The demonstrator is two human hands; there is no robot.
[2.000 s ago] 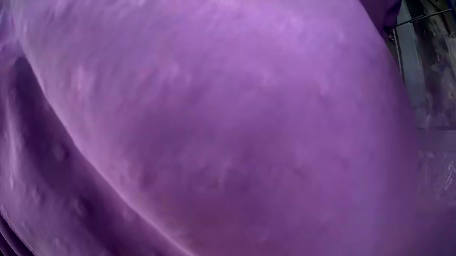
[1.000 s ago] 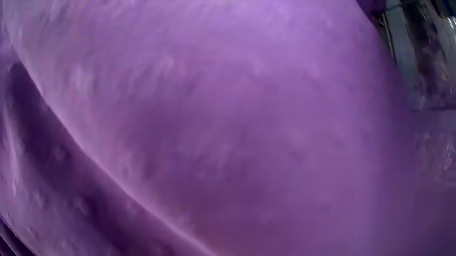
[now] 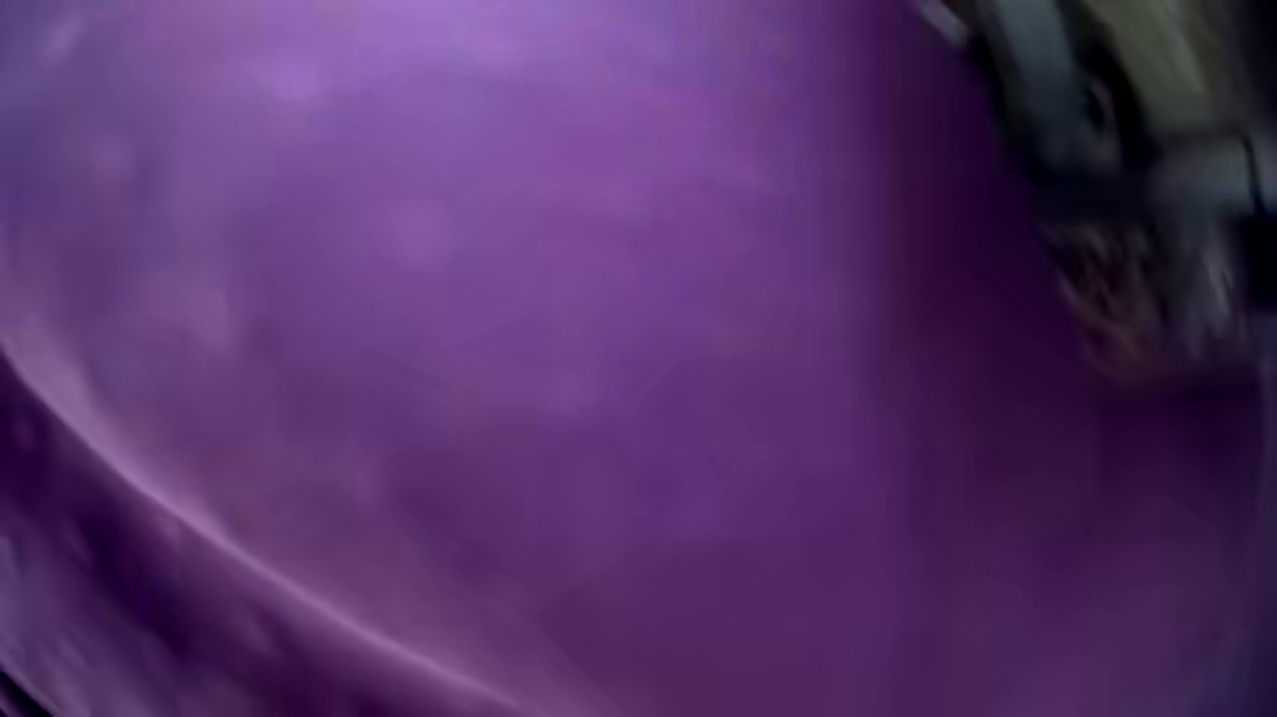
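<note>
Purple fabric (image 3: 560,322) fills nearly the whole head view, very close to the camera and blurred. A pale curved fold or edge runs from the left side down to the bottom middle, with darker purple cloth below it. The fabric darkens toward the right. Neither my left hand nor my right hand is in view. Whether a hand is behind the fabric is hidden.
At the upper right, past the fabric's edge, a blurred strip of the workshop shows. It has a pale grey upright shape (image 3: 1039,84), dark parts and some shiny, reddish clutter (image 3: 1120,301) that I cannot make out.
The fabric's right edge has shifted left at the top, so more of the blurred background shows at the upper right. The pale fold has moved lower left. The right side looks darker.
</note>
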